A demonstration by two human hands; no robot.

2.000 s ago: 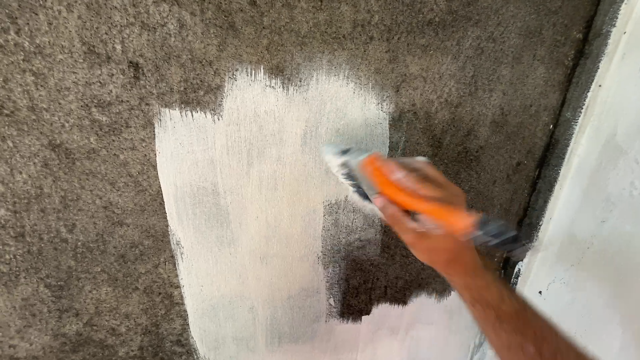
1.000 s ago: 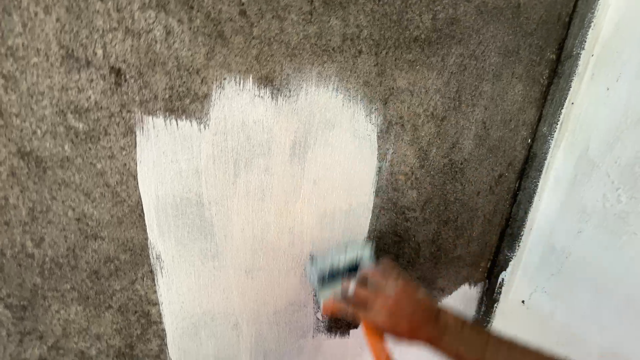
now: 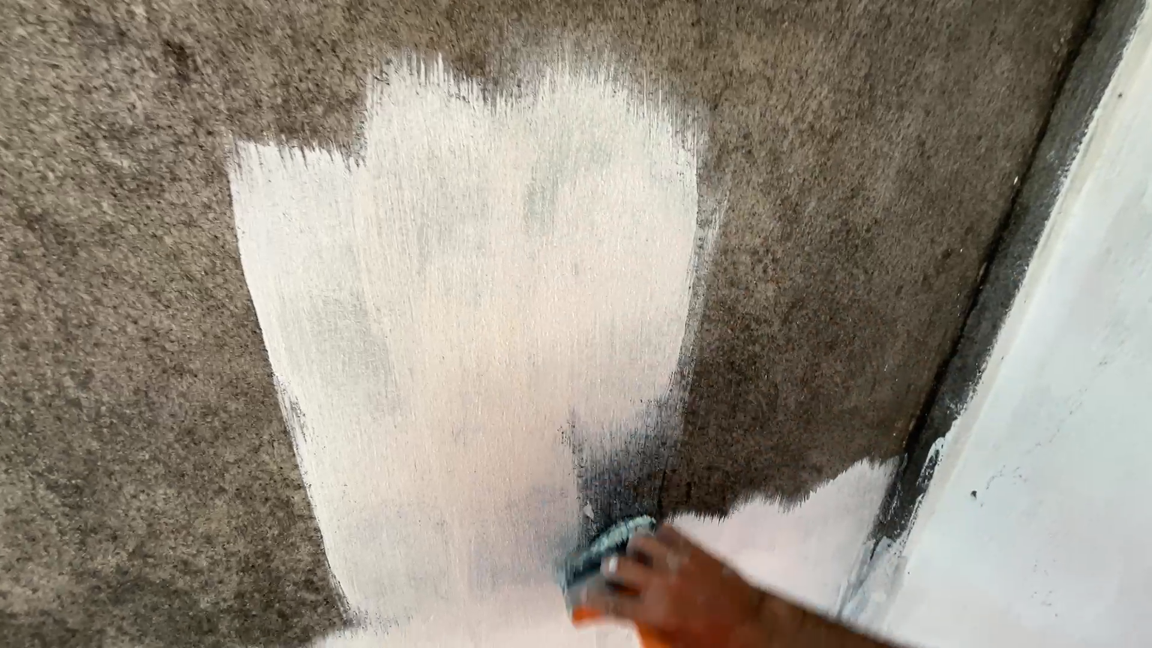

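My right hand point(image 3: 675, 580), at the lower right of the head view, grips a wide paintbrush point(image 3: 607, 553) with an orange handle, partly hidden by my fingers and cut off by the bottom edge. Its bristles carry white paint and touch the surface at the bottom of a thinly covered dark gap point(image 3: 621, 463). A broad patch of white paint point(image 3: 486, 297) with ragged upper edges covers the middle of the mottled grey-brown surface point(image 3: 126, 360). My left hand is not in view.
A second white painted area point(image 3: 783, 540) lies right of the brush. A dark strip point(image 3: 981, 315) runs slantwise along the surface's right edge, beside a whitish panel point(image 3: 1062, 432) with small dark specks.
My right hand has moved the brush from the patch's upper right side down to its lower right. The upper part of the dark gap seen two seconds ago is now white.
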